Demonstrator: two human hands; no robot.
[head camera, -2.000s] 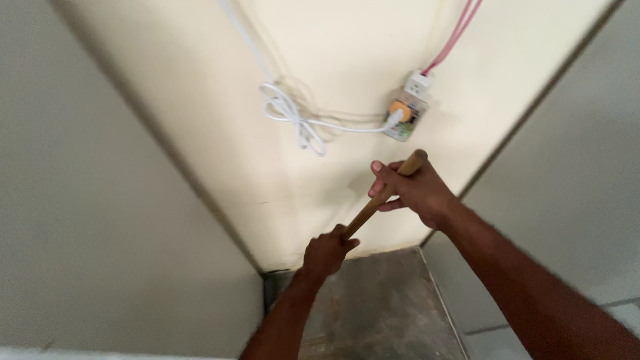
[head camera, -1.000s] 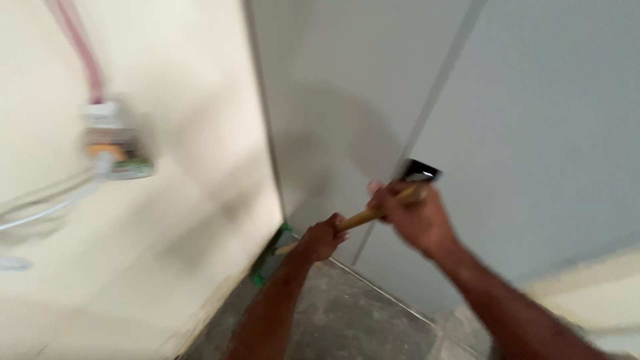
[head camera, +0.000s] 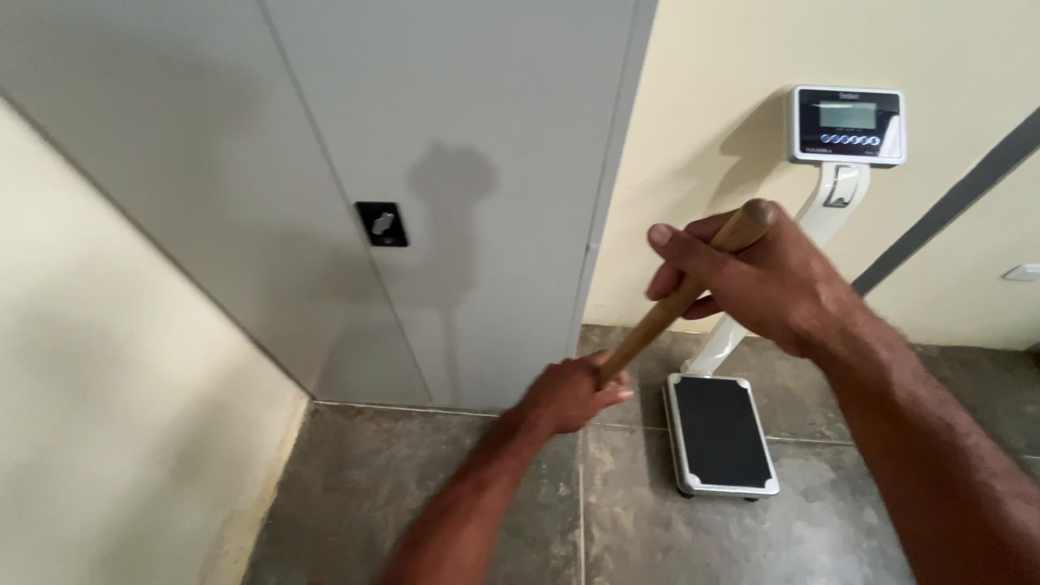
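Note:
A wooden pole (head camera: 662, 321) slants between my two hands, its rounded top end up at the right. My right hand (head camera: 756, 280) grips it just below that end, with the thumb lying across the wood. Lower down, my left hand (head camera: 573, 394) is closed around the pole. The pole's lower end is hidden behind my left hand and forearm. Beyond my right hand stands a platform scale, its black-topped platform (head camera: 721, 432) on the floor and its display head (head camera: 847, 126) against the cream wall.
At the left a grey metal cabinet (head camera: 504, 106) with a black recessed latch (head camera: 382, 224) meets a cream wall (head camera: 106, 406). The floor is grey tile (head camera: 634, 528). A dark grey strip (head camera: 959, 195) crosses the wall at the right, near a small white wall fitting (head camera: 1022, 272).
The view has swung right, from the wall outlet and white cable to the cabinet and scale. Both hands have stayed on the pole. A green piece near the floor, seen one second ago, is out of sight.

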